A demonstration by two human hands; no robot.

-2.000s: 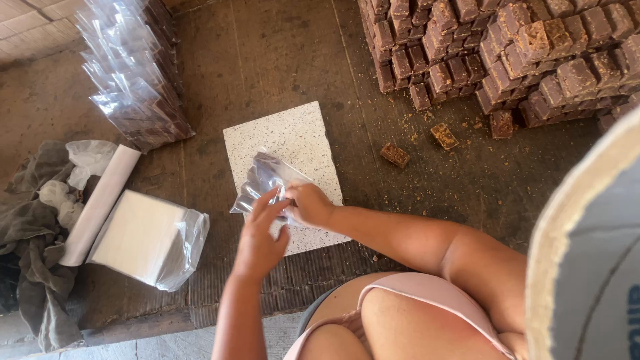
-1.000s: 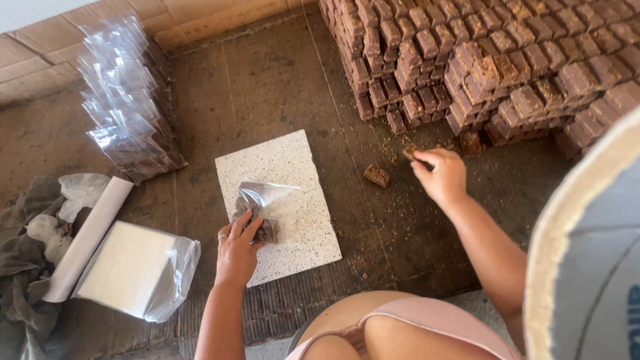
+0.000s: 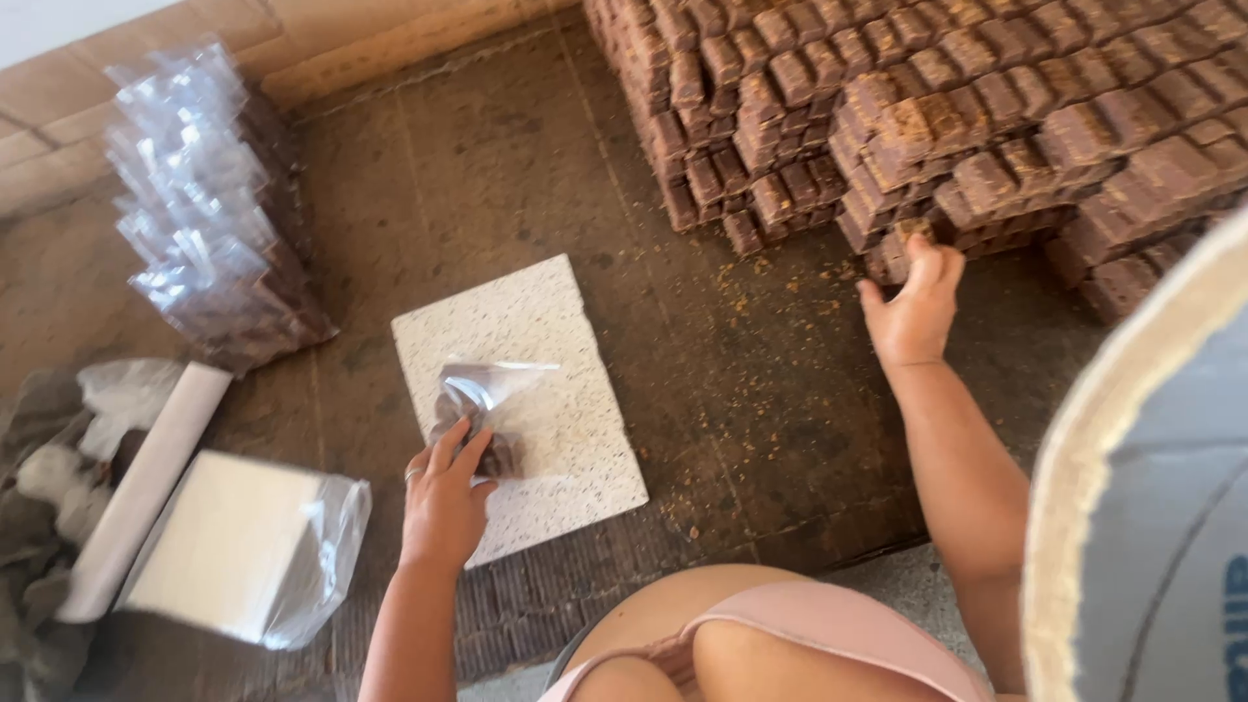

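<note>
On a speckled white slab (image 3: 585,409) lies a clear plastic bag (image 3: 502,429) with several brown blocks inside. My left hand (image 3: 448,492) rests on the bag's left edge, its fingertips on the blocks; a ring shows on one finger. At the front of a large stack of brown molded blocks (image 3: 965,107), my right hand (image 3: 915,302) has its thumb and fingers around a brown block (image 3: 889,255) dusted with yellow-brown crumbs. Whether that block is lifted off the others cannot be told.
A pile of filled clear bags (image 3: 219,214) stands at the back left. Front left are a white roll (image 3: 146,492), a plastic-wrapped stack of pale sheets (image 3: 229,546) and grey cloth (image 3: 39,556). Crumbs (image 3: 770,322) dot the dark tabletop. A pale-edged grey-blue object (image 3: 1150,487) blocks the right side.
The two loose blocks seen beside the stack one second ago no longer lie there. My right hand has moved to the stack's front. My left hand stays at the bag.
</note>
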